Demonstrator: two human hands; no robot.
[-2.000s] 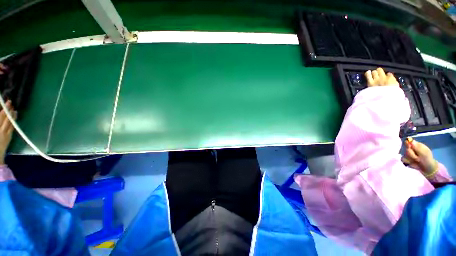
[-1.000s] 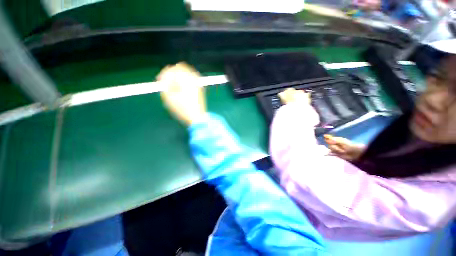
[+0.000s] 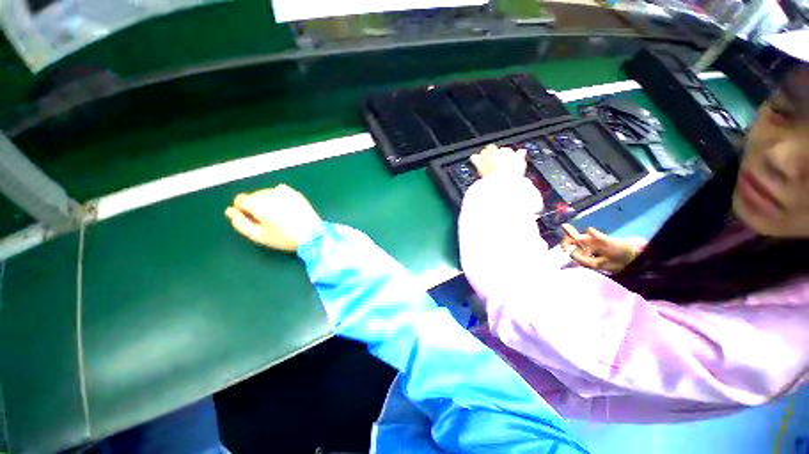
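Observation:
My right hand [image 3: 277, 217], in a blue sleeve, is over the green bench [image 3: 204, 293] left of the trays. Its fingers are curled together and nothing shows in it. My left hand is not in view. A black slotted tray [image 3: 470, 105] lies across the white strip at the centre back, with dark slots. In front of it, overlapping its edge, is a second black tray [image 3: 621, 171] holding opened phone bodies [image 3: 568, 177] with silvery and dark parts.
A neighbour in a pink sleeve [image 3: 577, 310] sits close on the right, one hand on the front tray and the other near its front edge. Dark loose parts [image 3: 625, 122] and another black tray [image 3: 683, 106] lie beyond. A white post [image 3: 35, 191] stands at the left.
The view has turned right. My right hand has come into view over the bench, then moved left and lower in the picture. The neighbour's hand stays at the front tray.

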